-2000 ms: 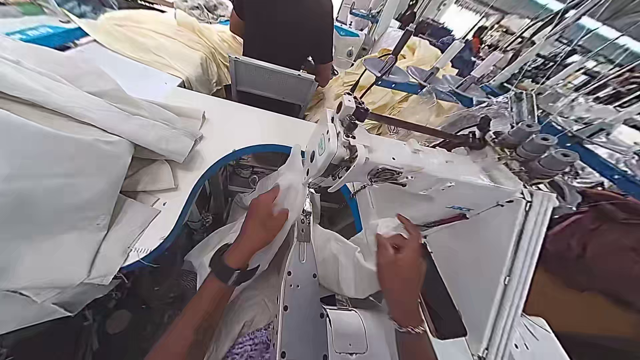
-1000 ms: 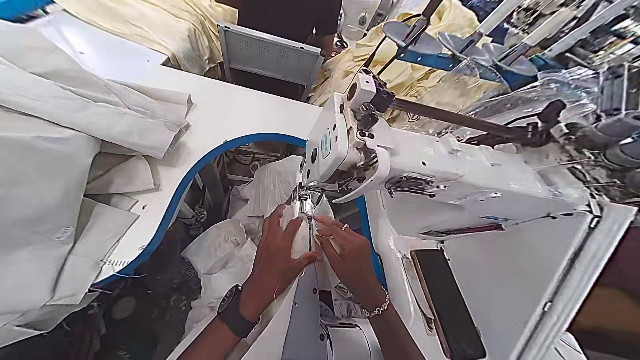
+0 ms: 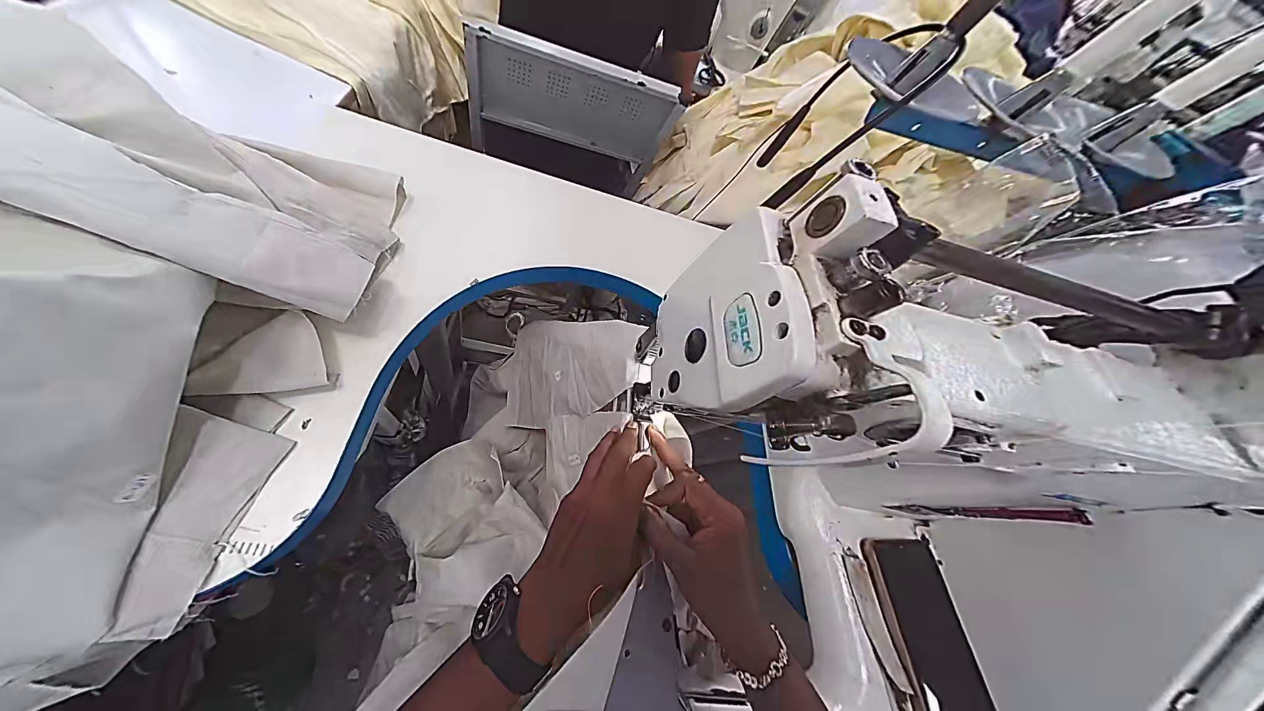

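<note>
A white Jack sewing machine (image 3: 741,336) reaches in from the right, its needle and presser foot area (image 3: 644,400) just ahead of my fingertips. My left hand (image 3: 597,518), with a black watch on the wrist, presses off-white fabric (image 3: 573,444) close below the presser foot. Right beside it, my right hand (image 3: 706,533) pinches the same fabric; a bracelet is on that wrist. The cloth hangs in folds to the left of the narrow machine arm (image 3: 642,642). Fingertips of both hands partly hide the fabric edge.
Stacked pale fabric pieces (image 3: 89,346) lie on the white table (image 3: 474,217) at left, whose cutout has a blue edge (image 3: 370,415). A dark phone-like object (image 3: 928,622) rests at lower right. Beyond the table are a person in dark clothing (image 3: 607,30), a metal panel (image 3: 568,89) and yellowish cloth (image 3: 731,128).
Two seconds ago my hands were apart on either side of the needle area, the left one raised with cloth. They have come together below the presser foot. The view has moved closer.
</note>
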